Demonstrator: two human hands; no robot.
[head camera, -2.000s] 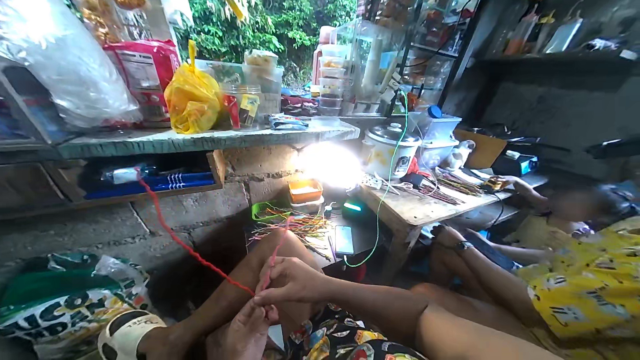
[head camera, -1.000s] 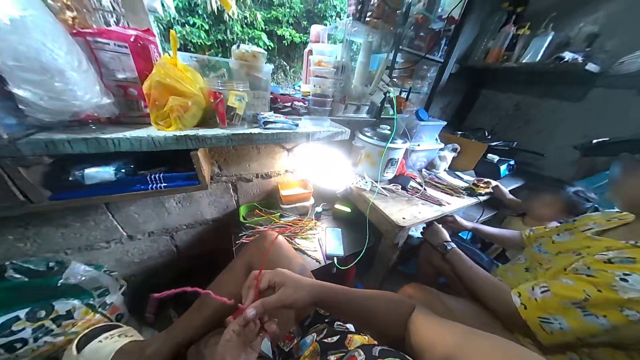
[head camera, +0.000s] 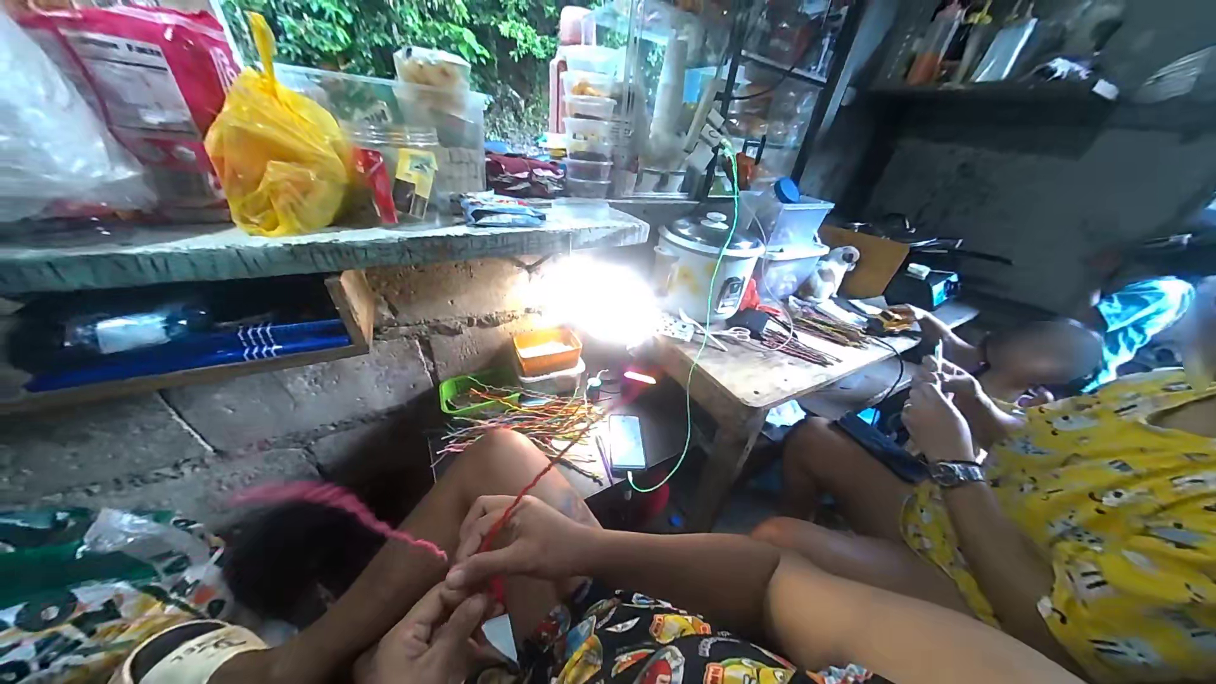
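Red cord (head camera: 540, 480) runs up from between the fingers of my right hand (head camera: 522, 546), which pinches it above my lap. My left hand (head camera: 427, 635) is just below and touches the right fingertips; its fingers close on the lower part of the red work, mostly hidden by the hands. A thicker pinkish-red cord end (head camera: 337, 502) sticks out to the left, blurred. Beyond my raised knee lies a pile of multicoloured cords (head camera: 532, 423), beside a phone with a lit screen (head camera: 626, 443) and a green tray (head camera: 475, 394).
An orange container (head camera: 547, 350) stands near a glaring lamp (head camera: 598, 299). A green cable (head camera: 698, 356) hangs down to the phone. The wooden table (head camera: 760, 375) at right holds a rice cooker (head camera: 711, 261) and more cords. A person in a yellow patterned top (head camera: 1111, 522) sits at right; another person is behind.
The free cord end at left has swung about, from a taut line up towards the shelf to a loose blurred tail. Both my hands stay together. The neighbour's hands have risen. The view has shifted.
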